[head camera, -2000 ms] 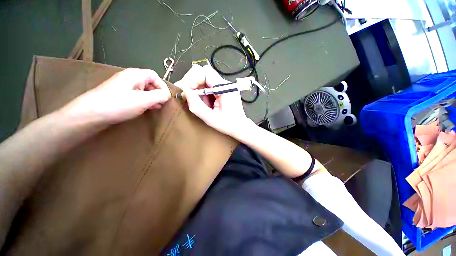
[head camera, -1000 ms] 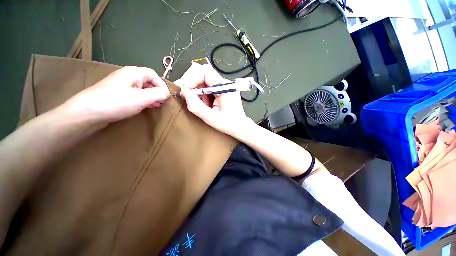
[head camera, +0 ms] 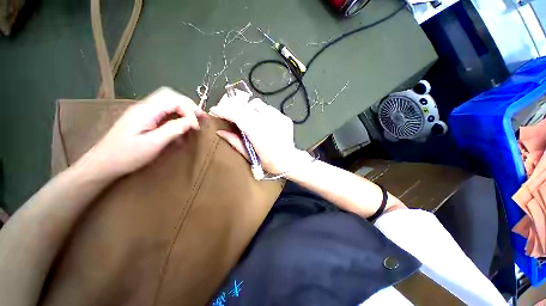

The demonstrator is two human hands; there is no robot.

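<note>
A tan-brown bag body [head camera: 197, 197] with stitched seams lies over the dark green table's edge and the dark apron. My left hand [head camera: 158, 122] is at the bag's upper edge, thumb and finger close together; I cannot tell whether a thread is between them. My right hand [head camera: 257, 128] is beside it at the same edge, holding a slim whitish pen-shaped tool [head camera: 250, 154] with dark marks, its capped end pointing down towards the wrist. The tool's front part is hidden by the hand. A small metal snap hook [head camera: 202, 94] shows just beyond the bag edge.
Loose threads [head camera: 230, 45] and a black-corded tool [head camera: 291, 61] lie on the green table [head camera: 371, 66]. A tan strap loop [head camera: 103, 54] extends behind the bag. A red can [head camera: 347, 5] is at the top edge. An animal-eared fan [head camera: 402, 115] and blue crate [head camera: 479, 125] with orange-tan pieces [head camera: 536, 191] are at the right.
The pen-shaped tool has swung from pointing right to pointing down along my right palm, and my right hand has turned. My left fingers have drawn slightly away from it. The view has shifted a little.
</note>
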